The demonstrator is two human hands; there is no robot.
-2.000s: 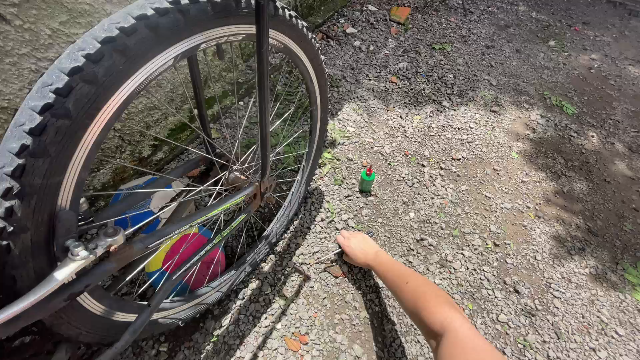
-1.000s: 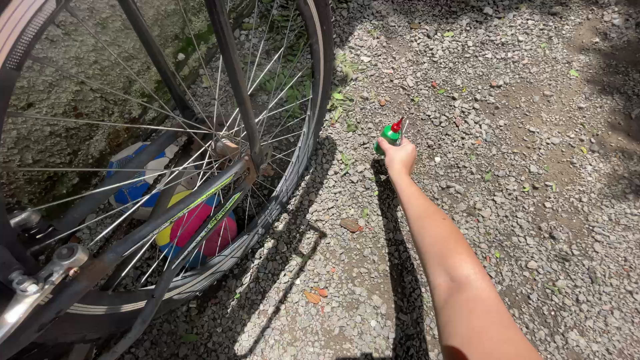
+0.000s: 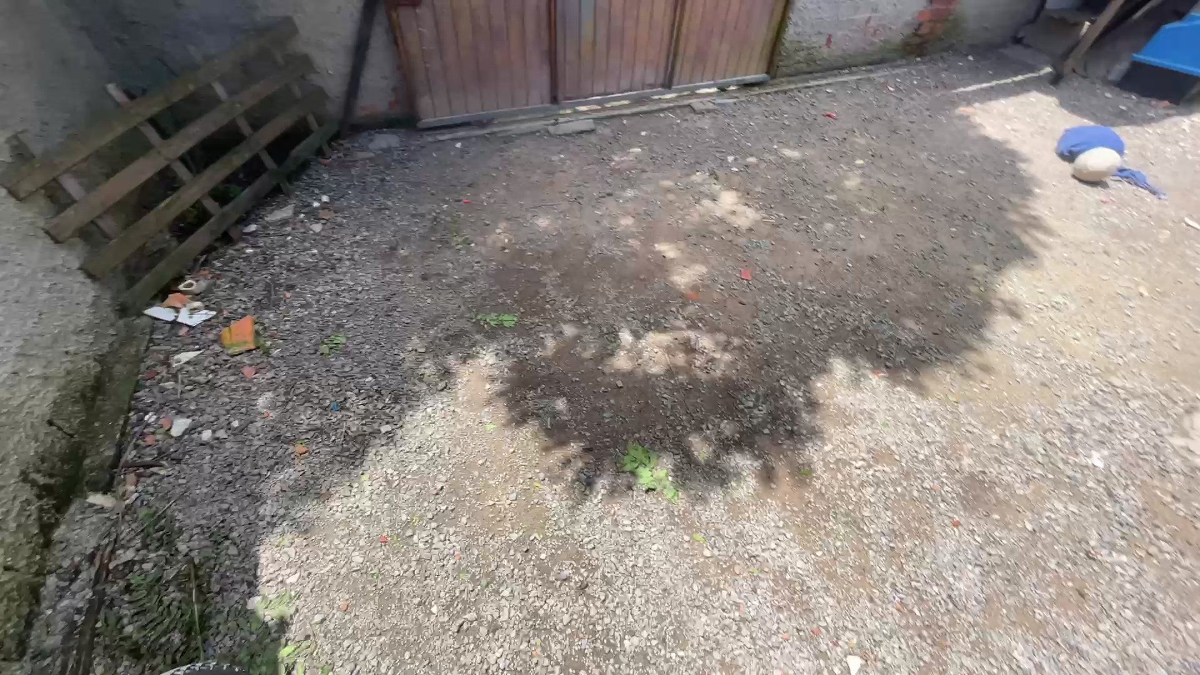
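Neither my left hand nor my right hand shows in the head view now. Whatever they hold or touch is hidden from sight. At the very bottom left edge, a small piece of a dark knobbly tire (image 3: 204,668) shows. The green bottle with the red tip is out of view. Gravel ground (image 3: 581,572) fills most of the picture, part in sun and part in tree shadow.
A wooden pallet (image 3: 178,164) leans on the rough wall at left, with broken orange tile (image 3: 239,335) near it. Wooden doors (image 3: 600,47) stand at the back. A blue cloth (image 3: 1089,141) and a pale rounded object (image 3: 1097,165) lie at upper right, near a blue container (image 3: 1172,47).
The view has swung up and away from the bicycle wheel. One second ago a hand was at the green bottle, after reaching over the gravel; hand and bottle are now out of view.
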